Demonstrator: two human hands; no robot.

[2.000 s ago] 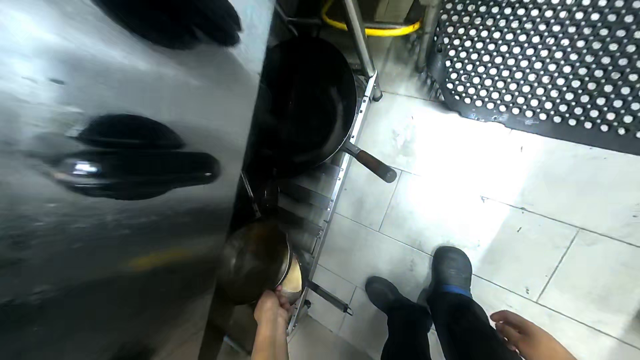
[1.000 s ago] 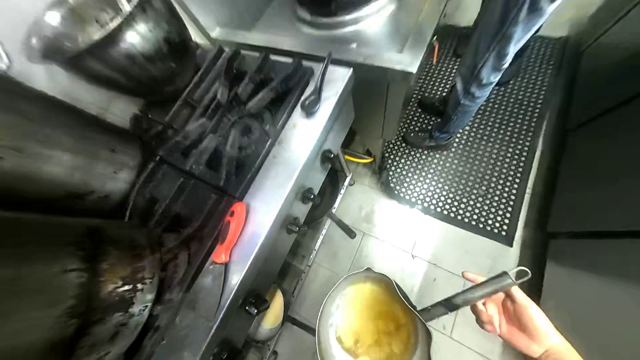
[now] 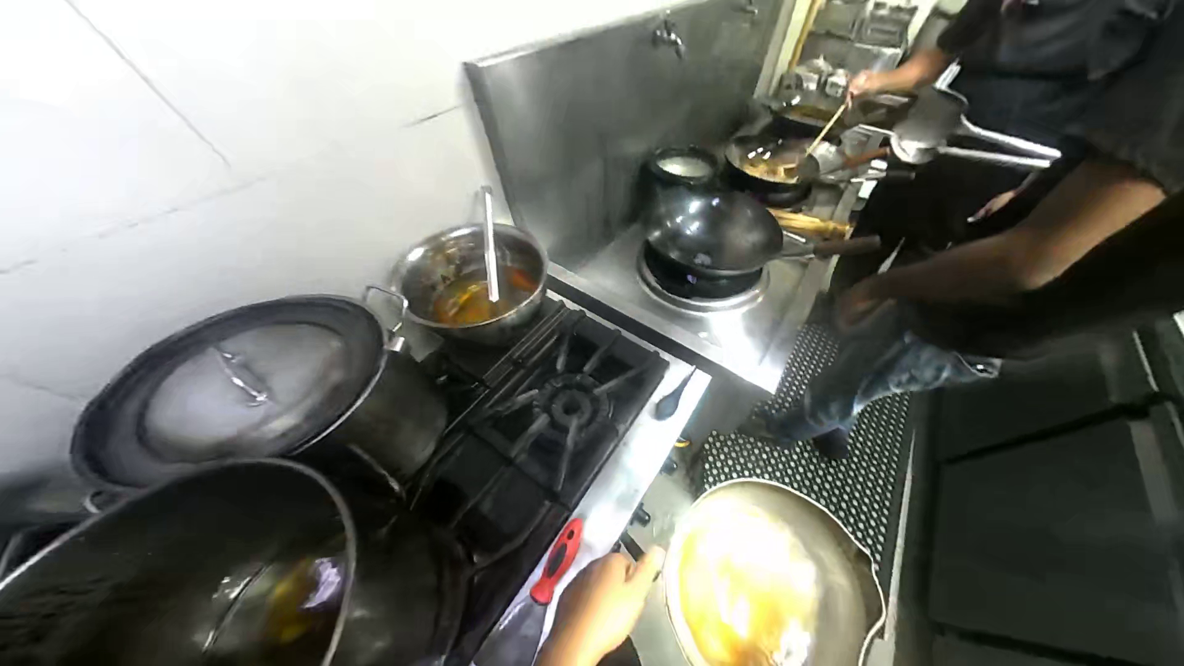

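Observation:
A wide metal pan [image 3: 772, 573] with a pouring lip and a shiny yellowish-brown inside is at the lower right, in front of the range. My left hand [image 3: 601, 606] is at its left edge, with fingers closed at the rim; a dark part shows below the hand. My right hand is out of view. Beside my left hand, a red handle grip [image 3: 558, 561] lies on the steel front edge of the range. A black spoon-shaped utensil [image 3: 674, 396] rests farther along that edge.
Burner grates [image 3: 569, 402] border a lidded pot [image 3: 398, 412], a large dark pot [image 3: 176, 564] and a steel bowl [image 3: 532, 319] with a ladle. Beyond, a wok [image 3: 712, 227] sits on a burner. Co-workers stand at right on a perforated mat [image 3: 795, 462].
The view has swung up toward the back wall and the co-workers. My right hand, at the pan's handle one second ago, has left view; my left hand now shows at the pan's left side.

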